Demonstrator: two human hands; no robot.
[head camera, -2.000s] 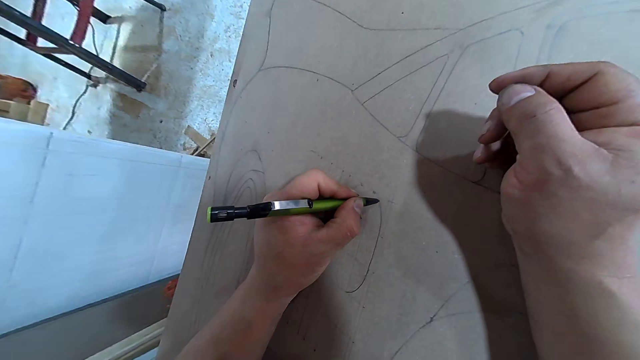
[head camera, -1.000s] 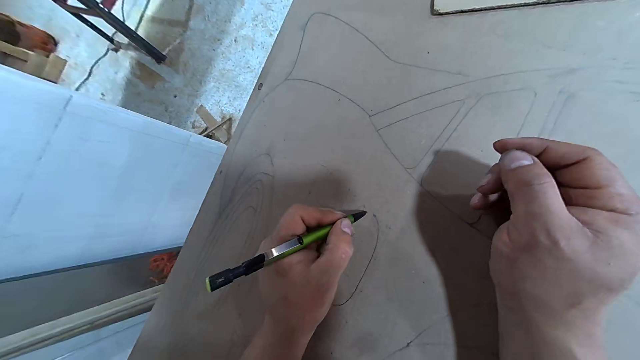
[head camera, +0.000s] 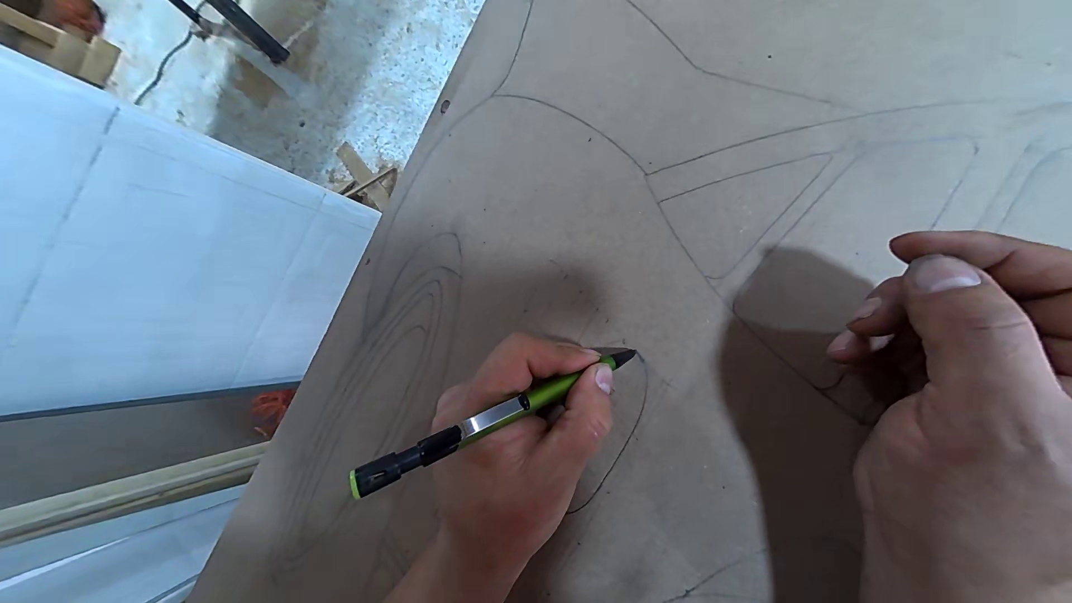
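A large brown board bears curved pencil lines that outline a car-like shape. My left hand rests on it at the lower middle, fingers closed around a green and black mechanical pencil with a metal clip. The pencil's dark tip touches the upper end of a curved line. My right hand is over the board at the right, its fingers curled with thumb near the index finger; whether anything is between them cannot be told. It casts a dark shadow on the board.
Left of the board lies a white panel with faint lines. Below it are pale strips. Beyond the board's left edge, the stained floor holds wood scraps, a dark metal bar and a cable.
The pencil in my left hand has tilted from nearly level to slanting up to the right, its tip now at the top of the curved line. My right hand stays over the board. The view has shifted.
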